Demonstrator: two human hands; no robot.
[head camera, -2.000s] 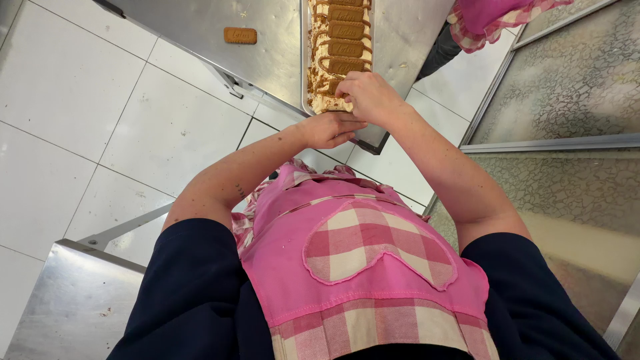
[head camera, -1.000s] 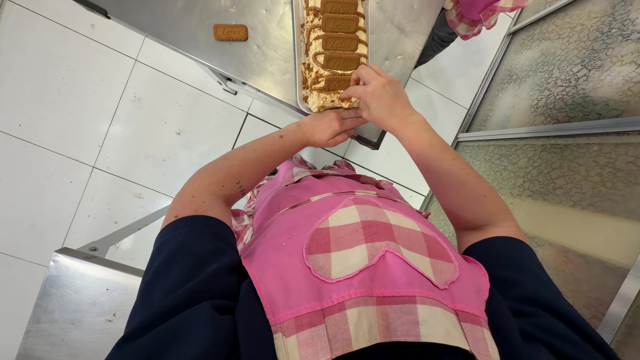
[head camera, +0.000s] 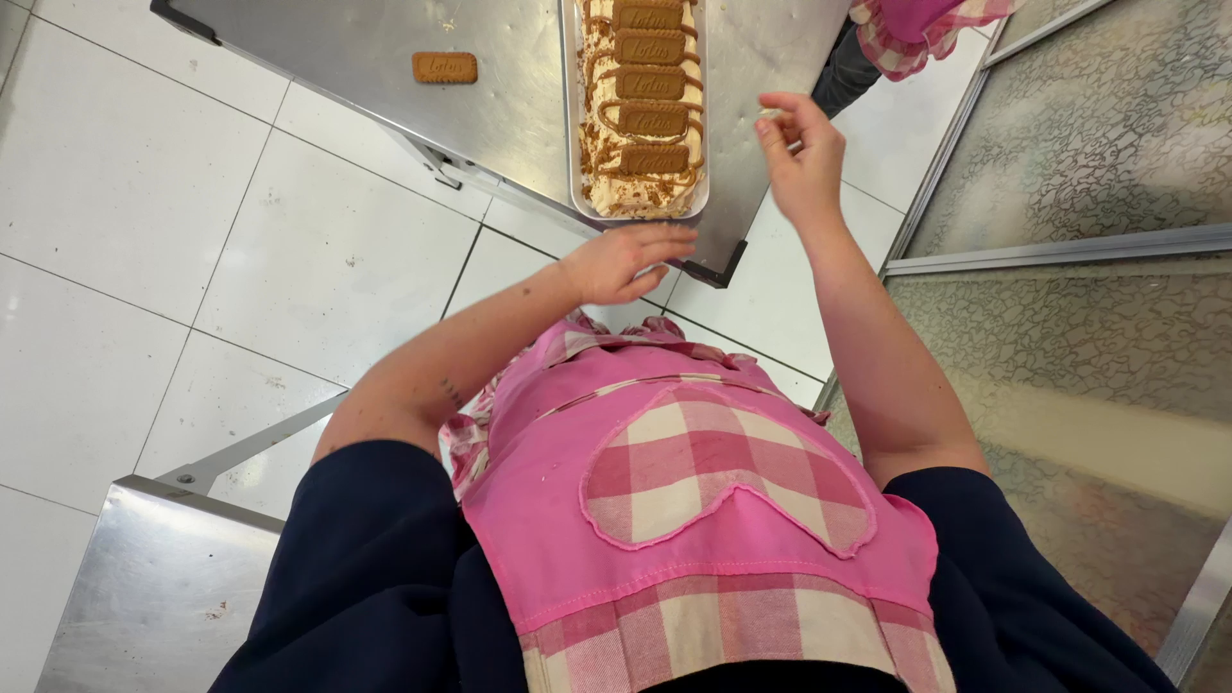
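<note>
A long clear tray (head camera: 575, 173) holds a cream dessert (head camera: 616, 197) with caramel-coloured drizzle and crumbs. Several brown Lotus biscuits (head camera: 653, 122) lie on it in a row, running away from me. My left hand (head camera: 630, 260) is at the tray's near end, fingers extended over the table edge, holding nothing. To the right of the tray, my right hand (head camera: 801, 154) is raised with thumb and fingers curled; a small pale bit (head camera: 770, 112) shows between the fingertips. A single Lotus biscuit (head camera: 445, 67) lies on the metal table, left of the tray.
The steel table (head camera: 520, 106) has a black corner bracket (head camera: 717, 269) at its near right corner. Another person in a pink apron (head camera: 905, 34) stands at the upper right. A second steel surface (head camera: 164, 587) is at the lower left, and patterned glass panels (head camera: 1059, 173) are on the right.
My right hand has moved from the near end of the dessert out to the right, away from the tray. My hands were close together before and are now apart.
</note>
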